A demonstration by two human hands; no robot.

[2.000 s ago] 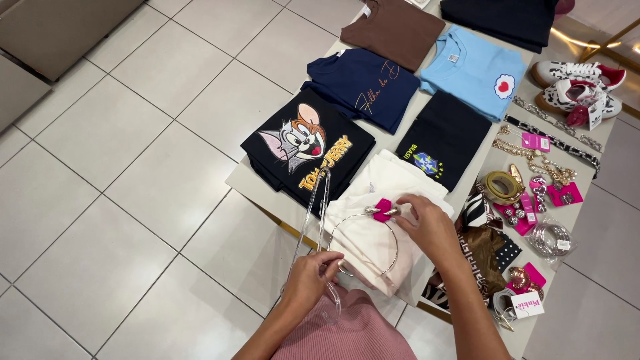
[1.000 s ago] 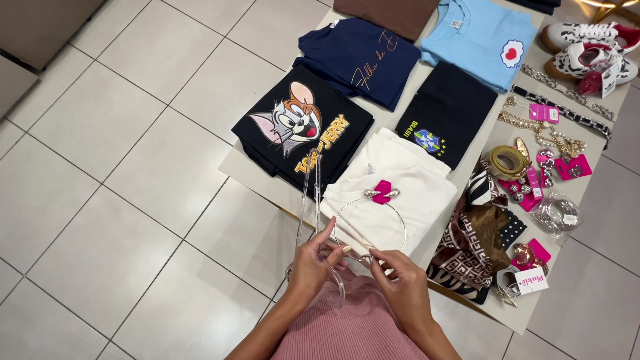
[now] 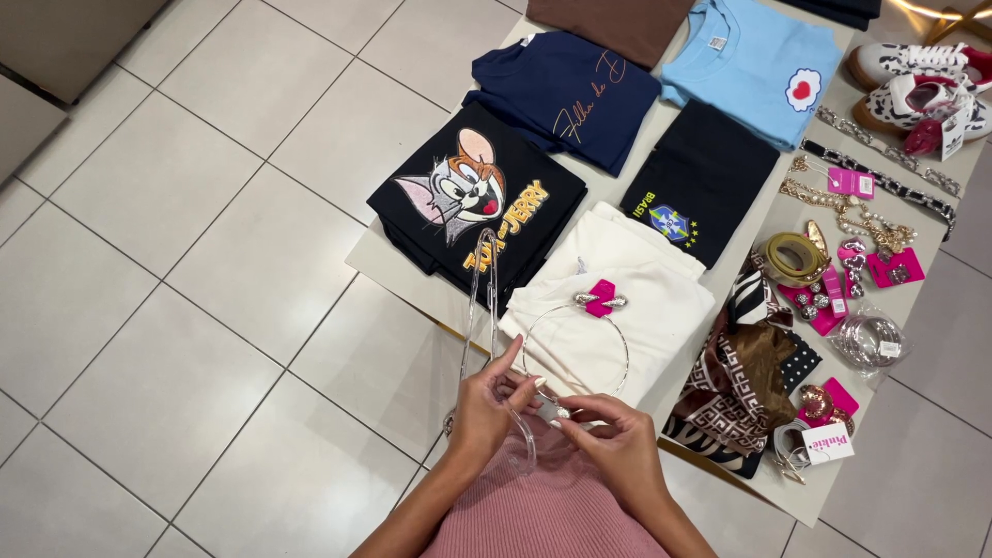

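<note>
A thin silver choker necklace [image 3: 626, 341] forms a ring over the folded white shirts [image 3: 659, 310]. My right hand [image 3: 612, 434] pinches its lower end, by a small silver piece, between thumb and fingers. Close on the left, my left hand [image 3: 492, 403] touches the same end of the choker with its fingertips. A clear plastic display stand [image 3: 494, 310] rises beside my left hand, its curved lower part below the palm; whether that hand grips it is partly hidden. Silver earrings on a pink card [image 3: 601, 298] lie on the white shirts, at the ring's top.
Folded black [image 3: 411, 225], navy [image 3: 542, 101], brown [image 3: 612, 23] and light blue shirts [image 3: 752, 54] lie on the table [image 3: 806, 496]. To the right are a patterned scarf [image 3: 736, 387], a rolled belt [image 3: 790, 260], packaged bracelets [image 3: 868, 341], chain necklaces [image 3: 845, 205] and sneakers [image 3: 914, 101].
My right hand has moved from the earrings' pink card down to the choker's lower end, beside my left hand. The earrings now lie released on the white shirts.
</note>
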